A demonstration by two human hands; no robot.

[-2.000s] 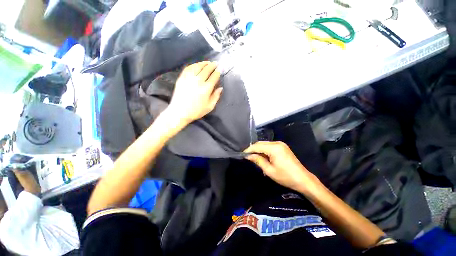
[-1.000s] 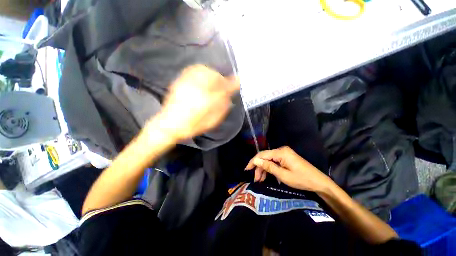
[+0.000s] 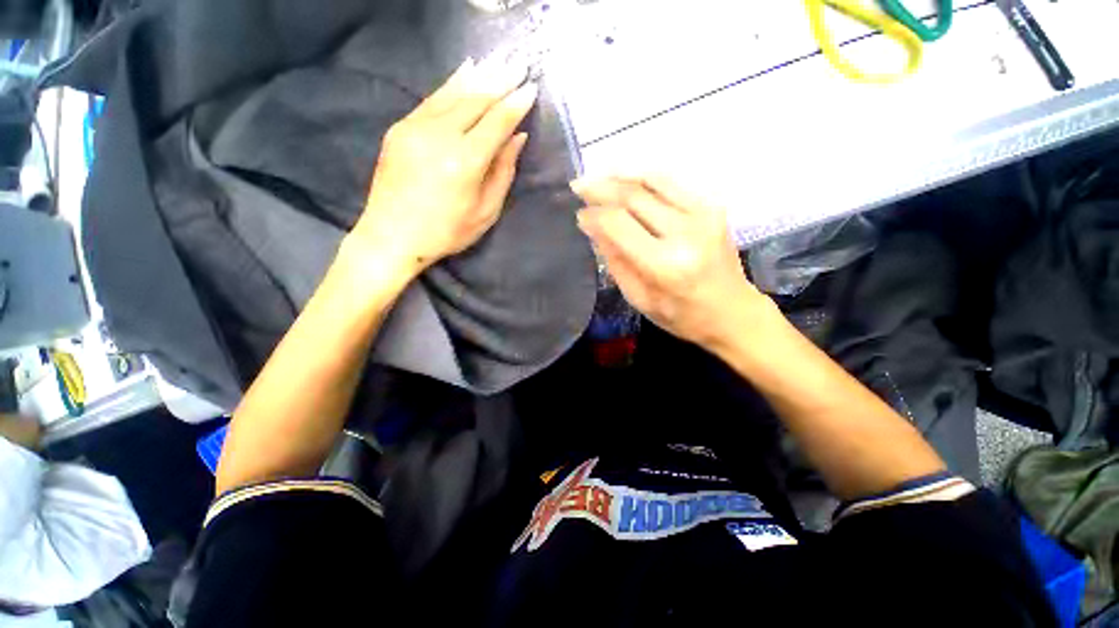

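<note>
Dark grey cloth (image 3: 282, 209) lies in a large folded heap on the left of the white machine table. My left hand (image 3: 452, 166) lies on it, fingers spread a little and pointing up to the washed-out area under the machine head. My right hand (image 3: 663, 252) is at the table's front edge, beside the cloth's right edge, with thumb and fingertips pinched at a thin whitish strip (image 3: 567, 137) that runs up toward the machine. The needle area is lost in glare at the top.
Yellow and green scissors handles (image 3: 865, 43) and a slim black tool (image 3: 1034, 44) lie at the upper right of the table (image 3: 761, 135). Dark garments (image 3: 908, 319) hang below it. A blue bin shows at lower right. Another person's white sleeve (image 3: 61, 528) is at lower left.
My right hand has moved from the cloth corner down by my chest, then up to the table edge. My left hand has moved up the cloth. The view has shifted; the cloth corner is no longer pinched.
</note>
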